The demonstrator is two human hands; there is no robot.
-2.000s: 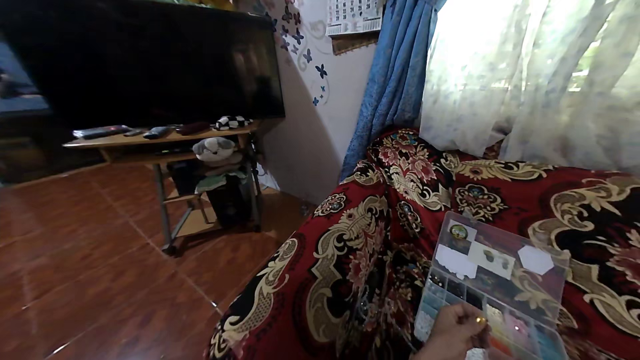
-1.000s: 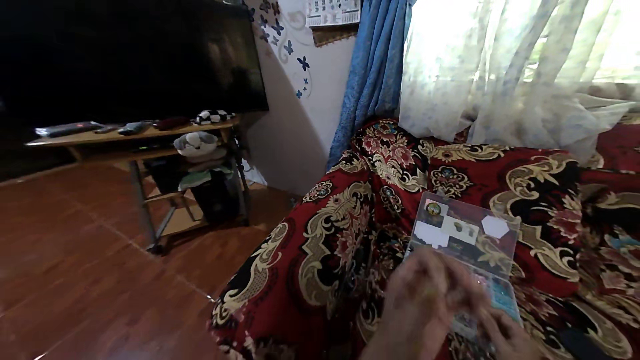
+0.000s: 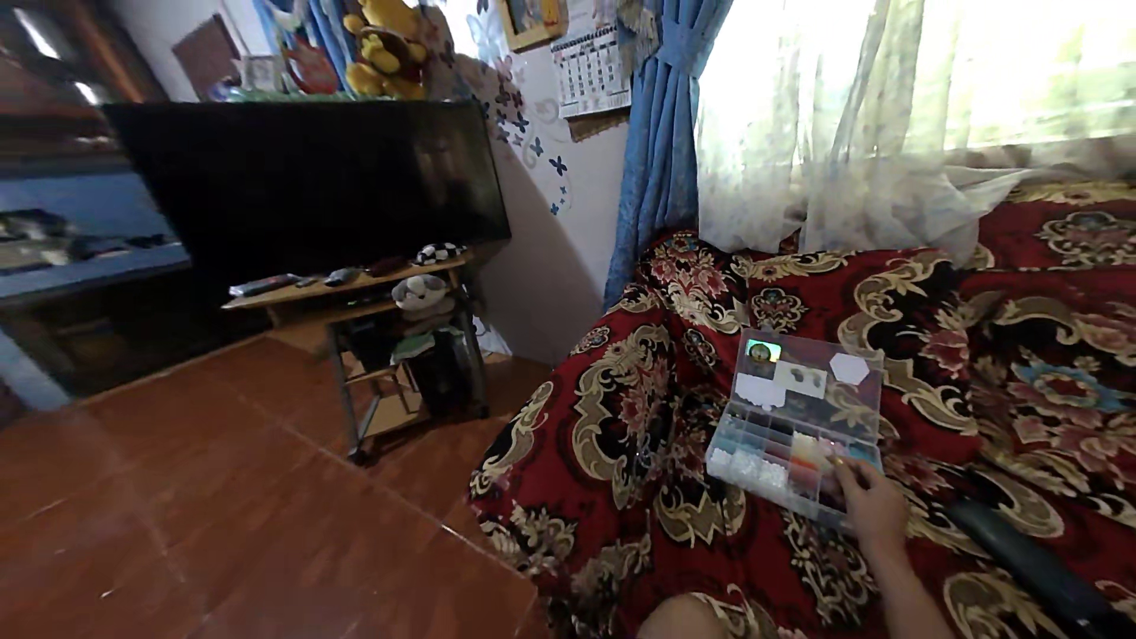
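A clear plastic compartment box [image 3: 772, 484] lies with its lid raised on the patterned sofa cover. White beads [image 3: 750, 470] fill its near left compartments; pale, orange and pink small items are in others. Against the inside of the lid [image 3: 830, 413] are a white hexagon [image 3: 849, 368], a white card [image 3: 800, 380] and a small round piece. My right hand [image 3: 865, 497] reaches into the box's right side, thumb and forefinger close together; whether they pinch anything is too small to tell. My left hand is out of view; a rounded patch of bare skin, apparently a knee, shows at the bottom edge.
A dark elongated object [image 3: 1029, 555] lies on the red sofa cover [image 3: 612, 497] right of my arm. At left, a wheeled wooden stand [image 3: 390, 413] holds remotes and a plush toy [image 3: 422, 297], near a large television [image 3: 328, 177]. A blue curtain [image 3: 661, 151] hangs by the window.
Both hands were together in front of the box one second ago; now only my right hand is seen, at the box's compartments. The view has shifted, showing more above the television.
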